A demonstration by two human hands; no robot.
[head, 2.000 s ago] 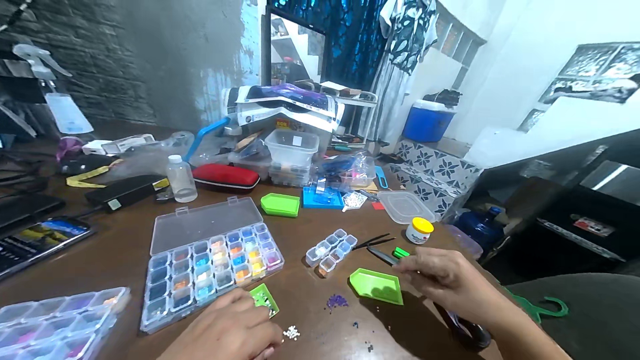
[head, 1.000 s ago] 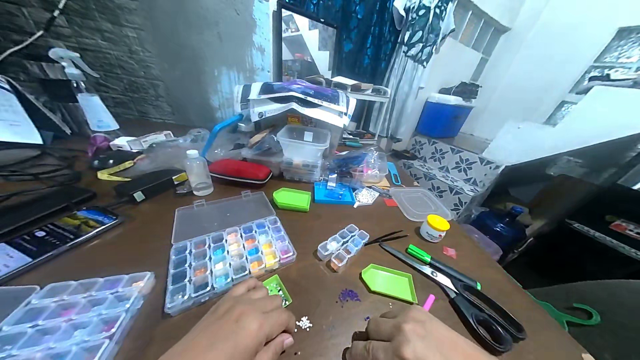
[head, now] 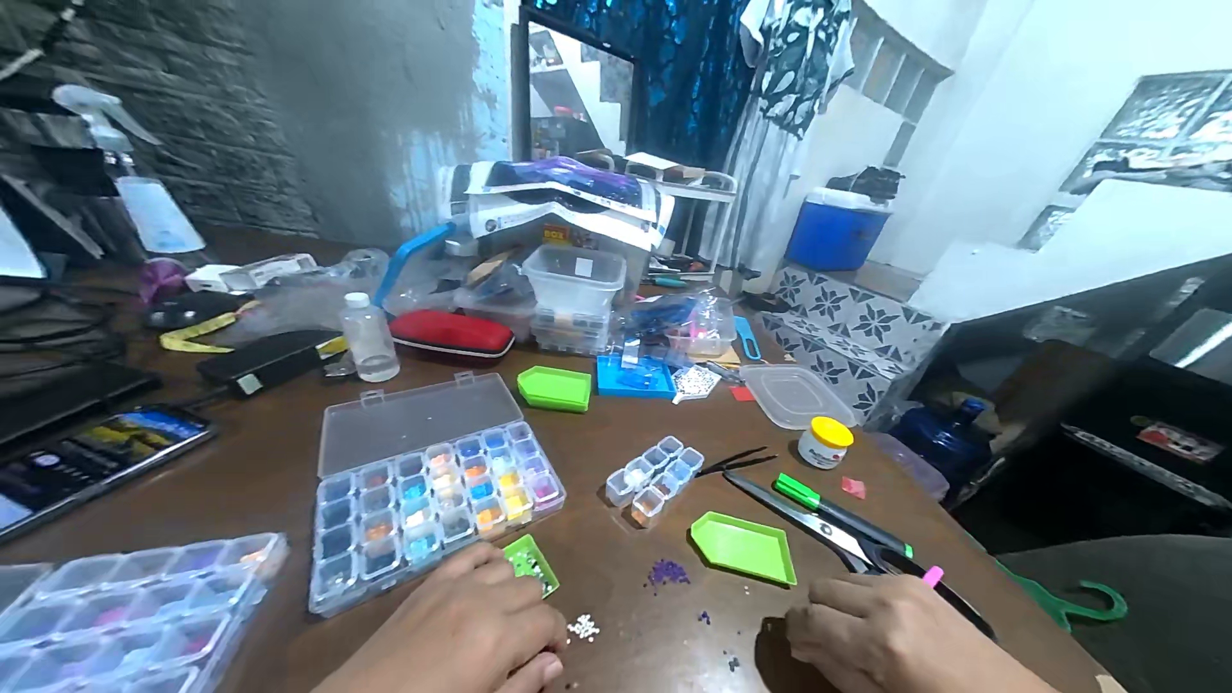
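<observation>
My left hand (head: pixel 486 616) lies over the table beside a small green tray (head: pixel 532 565) holding beads, its fingers at the tray's edge; whether it grips the tray cannot be told. Right of it sits a pile of white beads (head: pixel 583 628). Farther right are purple beads (head: pixel 668 574) and a few dark ones (head: pixel 733 663). My right hand (head: pixel 871 626) has bent fingers, with a pink stick (head: pixel 933 576) showing at its back; what its fingertips hold is hidden. It partly covers the scissors (head: pixel 847 539). An empty green tray (head: pixel 742 548) lies above and left of it.
An open bead organizer (head: pixel 438 500) and another (head: pixel 125 616) stand left. A small cluster of lidded cups (head: pixel 654 479), tweezers (head: pixel 736 461), a green-capped marker (head: pixel 837 512) and a yellow-lidded jar (head: pixel 825 443) lie right. Behind are a bottle (head: pixel 370 339), red case (head: pixel 452 334) and green tray (head: pixel 555 389).
My right hand has moved from beside the scissors' blades and marker toward the near edge, uncovering the marker. My left hand has stayed by the small green tray.
</observation>
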